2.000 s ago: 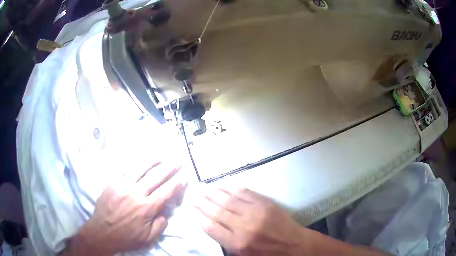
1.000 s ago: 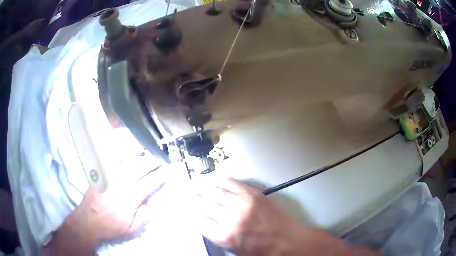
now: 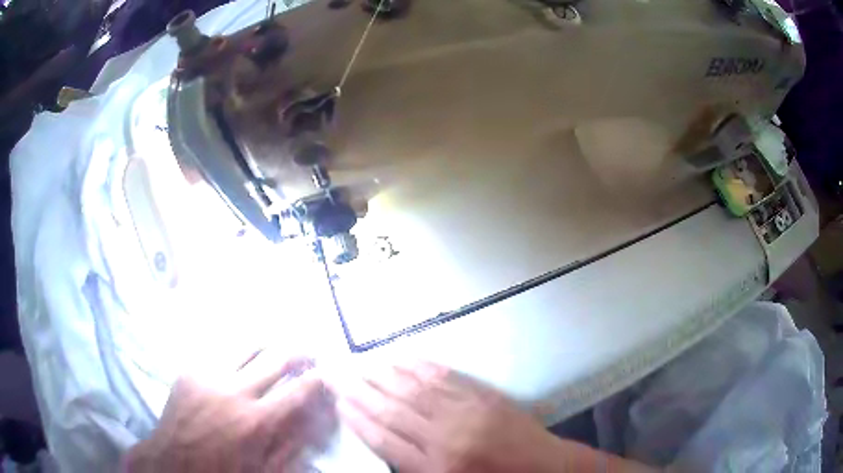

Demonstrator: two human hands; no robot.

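Note:
White fabric [image 3: 69, 277] lies bunched on the left of the machine bed and runs toward the needle area, where it is overexposed. The presser foot and needle area [image 3: 328, 222] is a dark metal cluster at the head's lower left. My left hand [image 3: 245, 420] lies on the fabric at the bottom, fingers toward the machine. My right hand [image 3: 444, 416] lies beside it at the front edge of the bed, fingertips near the left ones. Glare hides whether either hand pinches the cloth.
The beige-brown machine head [image 3: 481, 111] spans the top. A needle thread [image 3: 360, 48] slants down to it. A bobbin tray [image 3: 781, 222] with a green-yellow packet [image 3: 737, 191] sits at the right end. Translucent crumpled cloth or plastic [image 3: 730, 388] hangs lower right. A long white bar [image 3: 148, 222] is at left.
Since one second ago, both hands are lower in view and farther from the needle area. The camera view has shifted, and the bed's corner seam shows again.

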